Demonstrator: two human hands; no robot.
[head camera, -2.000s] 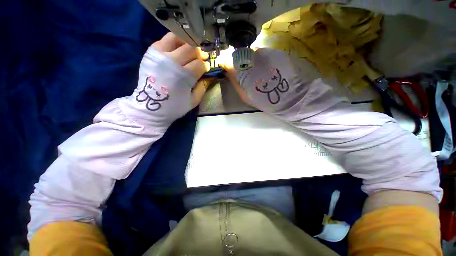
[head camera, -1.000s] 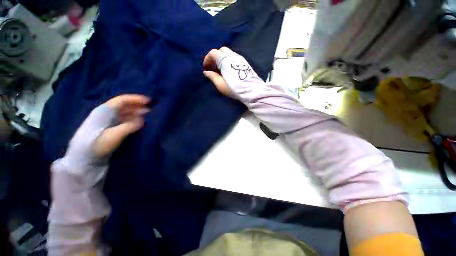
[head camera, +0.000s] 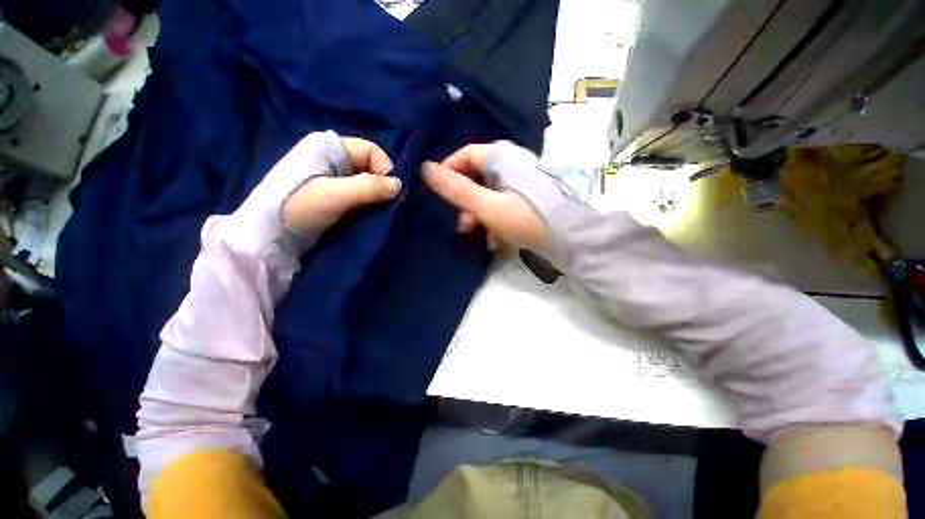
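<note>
A large navy cloth garment (head camera: 304, 91) lies left of the sewing machine and hangs over the table's front edge. A duller black-grey cloth part (head camera: 497, 51) shows at its upper right. My left hand (head camera: 343, 188) pinches a raised fold of the navy cloth between thumb and fingers. My right hand (head camera: 487, 193) is just right of that fold, its thumb and index fingertips close together at the cloth; whether they grip it cannot be told.
The pale machine head (head camera: 751, 81) stands at upper right, with yellow scraps (head camera: 837, 203) behind it. Black-handled scissors (head camera: 905, 314) lie at the right edge. The white table (head camera: 568, 340) shows under my right forearm. Another machine (head camera: 46, 106) is at upper left.
Both hands have left the needle area, and the view has turned left. My left hand has moved up and right from open above the cloth to pinching it. My right hand has moved slightly down and right.
</note>
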